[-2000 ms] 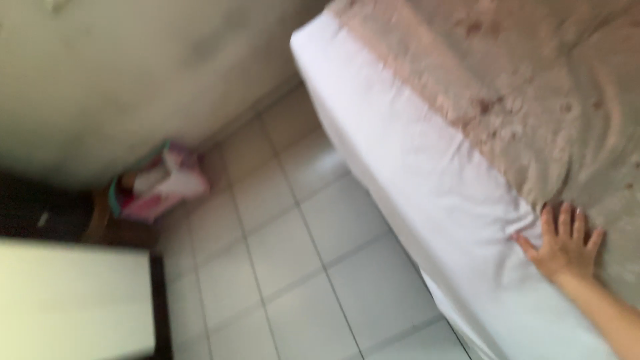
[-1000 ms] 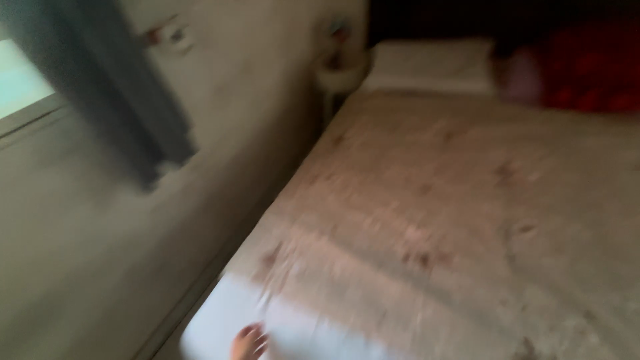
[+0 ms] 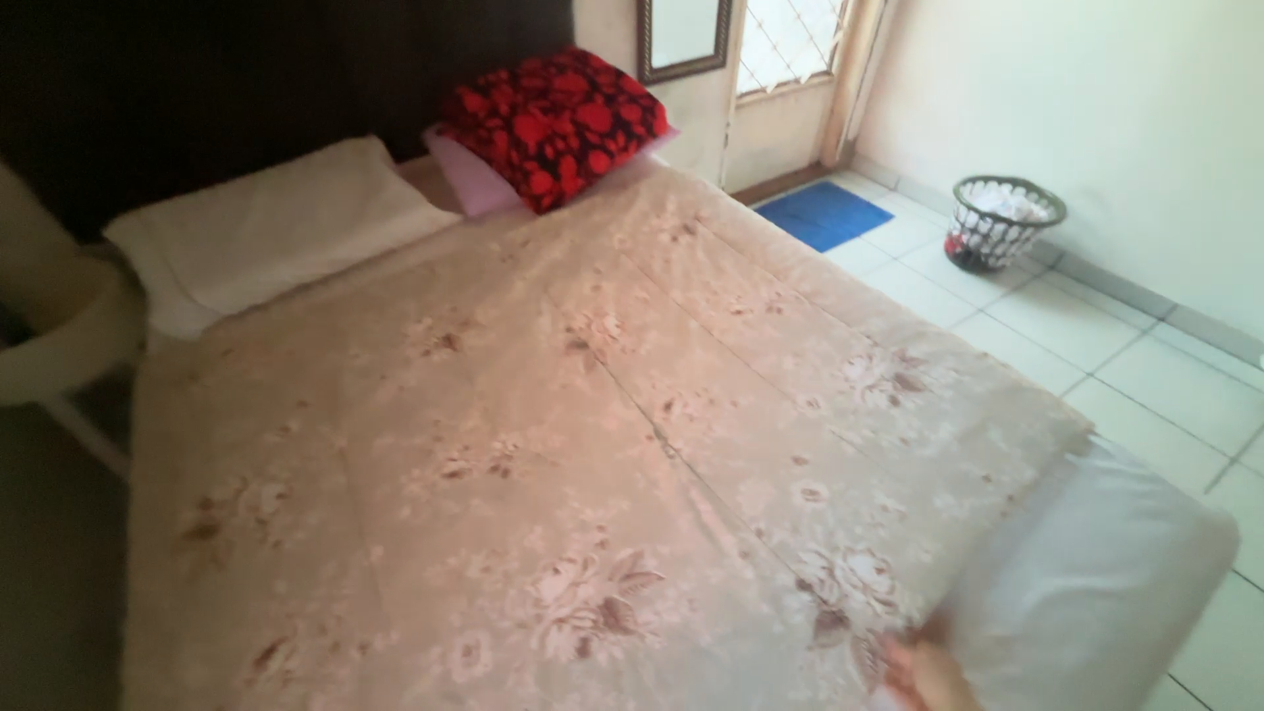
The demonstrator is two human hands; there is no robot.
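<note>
A beige floral bedsheet (image 3: 592, 434) with folds covers most of the bed. Past its lower right edge the white mattress (image 3: 1096, 573) is bare at the corner. My right hand (image 3: 923, 671), blurred, is low in the view at the sheet's edge, its fingers on or very near the fabric; whether they grip it is unclear. At the head of the bed lie a white pillow (image 3: 286, 232) and a red and black floral pillow (image 3: 568, 123), the latter over a pink one (image 3: 479, 178). My left hand is out of view.
A dark headboard (image 3: 247, 79) stands behind the pillows. A blue mat (image 3: 825, 214) lies by the door (image 3: 780, 128). A plastic laundry basket (image 3: 997, 222) holding cloth stands on the tiled floor by the wall. At left is a pale round-edged piece of furniture (image 3: 79, 341).
The view has swung to the pillows, door and basket. Two seconds ago my right hand lay spread at the sheet's edge; now it is at the sheet's edge with its fingers closer together.
</note>
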